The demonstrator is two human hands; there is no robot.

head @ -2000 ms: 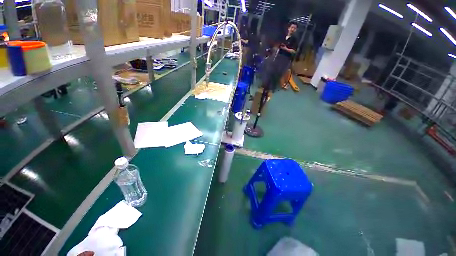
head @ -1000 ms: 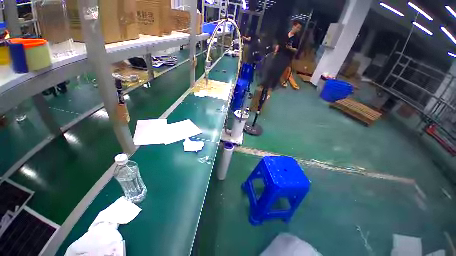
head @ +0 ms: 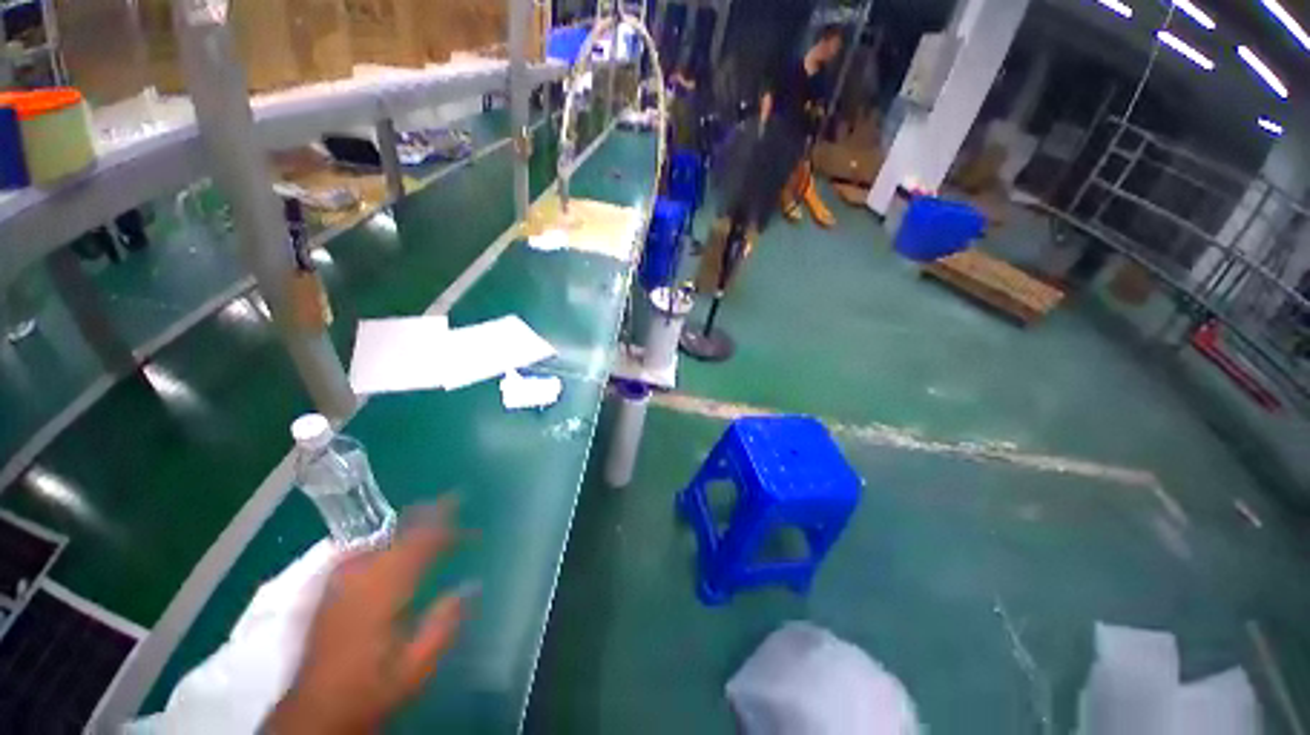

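My left hand (head: 367, 618) is blurred at the lower left, reaching over the green bench (head: 496, 574) with its fingers spread; no object shows in it. Crumpled white cloth or sheet (head: 252, 661) lies beside and partly behind it. A clear bottle with a white cap (head: 342, 488) stands upright just beyond the fingers, its base partly hidden. Two flat white sheets (head: 402, 355) and a small crumpled white piece (head: 532, 389) lie farther up the bench. My right hand is out of the picture.
A blue stool (head: 783, 481) stands on the floor right of the bench. Whitish bags (head: 819, 689) show at the bottom edge. A raised shelf (head: 158, 165) with cartons runs along the left. A person (head: 812, 108) stands in the background. Dark panels (head: 65, 661) lie lower left.
My left hand has come into view over the white cloth, near the bottle. The camera view has shifted, so the bench, bottle and stool appear farther left and higher.
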